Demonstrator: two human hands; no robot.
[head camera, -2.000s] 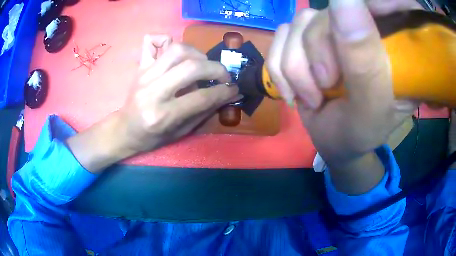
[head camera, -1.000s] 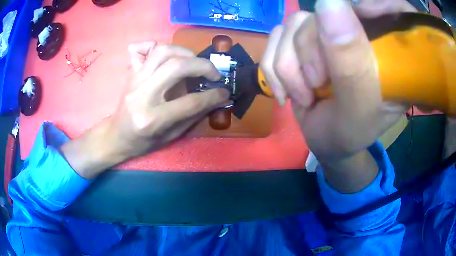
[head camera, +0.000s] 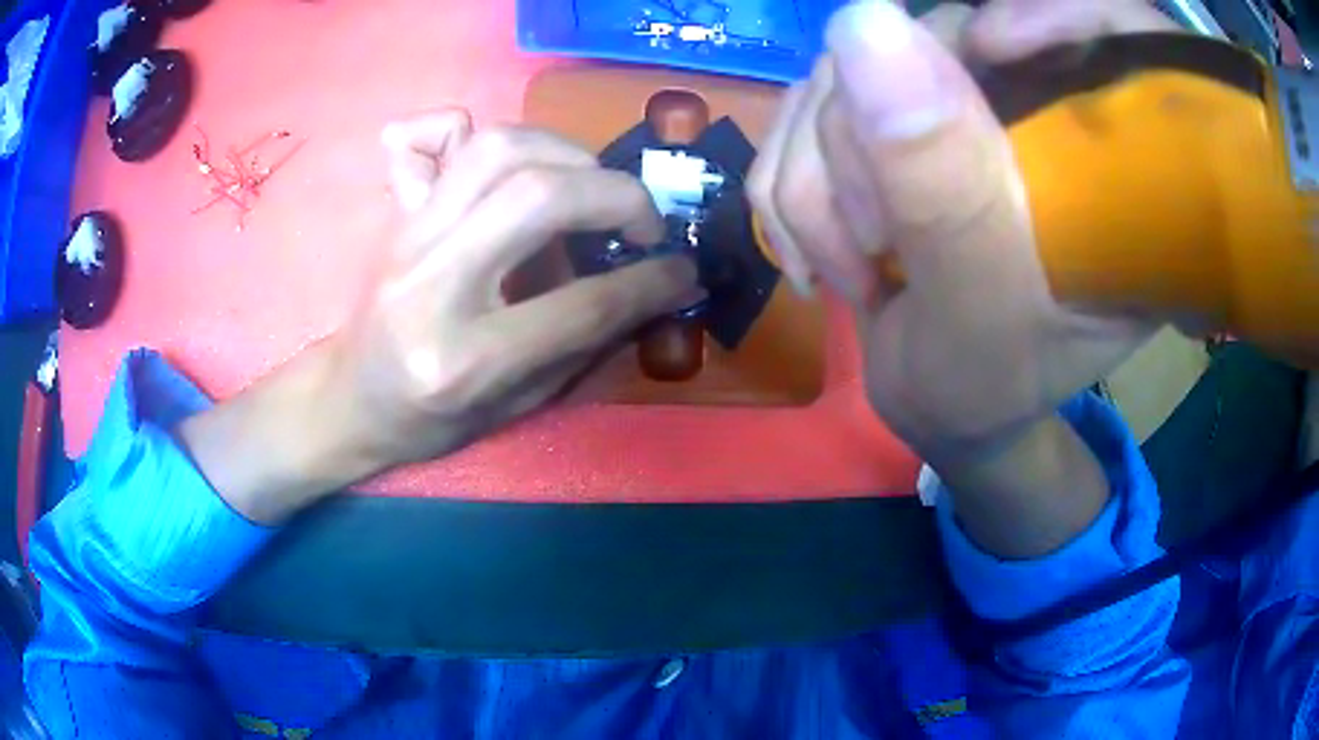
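The orange-brown assembly fixture (head camera: 600, 379) lies on the red mat, with two reddish-brown knobs and a dark nest. A dark housing sits in the nest with a white block (head camera: 677, 181) on it. My left hand (head camera: 499, 275) has its thumb and fingertips on the housing; whether a small part is between them is hidden. My right hand (head camera: 955, 246) is wrapped around the orange-yellow electric screwdriver (head camera: 1143, 188). The screwdriver's dark nose points left at the housing; its tip cannot be made out.
A blue parts bin (head camera: 637, 46) with thin silvery bits stands behind the fixture. Round dark housings (head camera: 90, 289) with white pieces stand at left. Thin reddish wire scraps (head camera: 243, 177) lie on the mat. A red handle (head camera: 32, 448) shows at the left edge. A dark cord crosses my right sleeve.
The whole view shifts slightly between frames. My right hand and the screwdriver's body have tilted, and less of its nose shows. My left hand stays at the housing.
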